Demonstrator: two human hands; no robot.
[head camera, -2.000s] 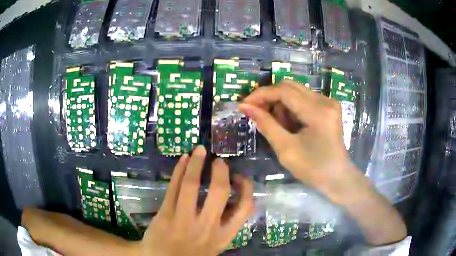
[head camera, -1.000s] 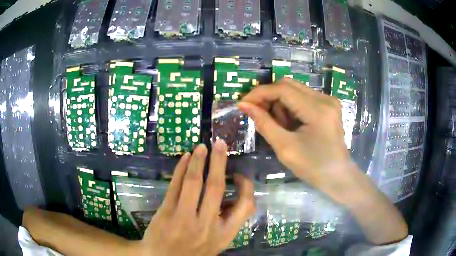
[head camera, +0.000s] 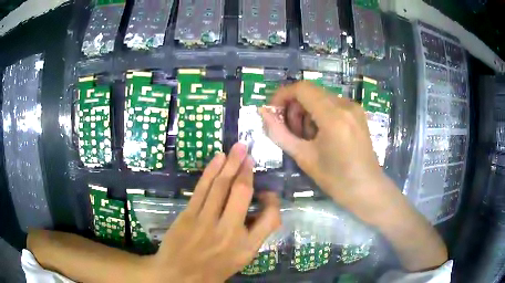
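A green circuit board (head camera: 254, 88) lies in the middle row of the dark tray (head camera: 149, 59). A shiny silver keypad dome sheet (head camera: 259, 145) covers its lower part. My right hand (head camera: 326, 138) is over the board's right side, thumb and index finger pinched at the sheet's upper edge; whether they grip it is hidden. My left hand (head camera: 218, 215) lies below, with a fingertip touching the sheet's lower left and the other fingers spread. Bare boards (head camera: 199, 130) with pale pads lie to the left. Another board (head camera: 376, 99) with a shiny sheet lies at right.
Grey-covered boards (head camera: 200, 22) fill the far row. A glossy dome carrier sheet (head camera: 443, 121) lies at right and a grey sheet (head camera: 23, 138) at left. A clear film (head camera: 183, 213) covers part of the near row, partly under my left hand.
My left index fingertip has moved up from the board's lower edge onto the sheet. The sheet has turned from dark and see-through to bright silver. My right hand stays near the sheet's top.
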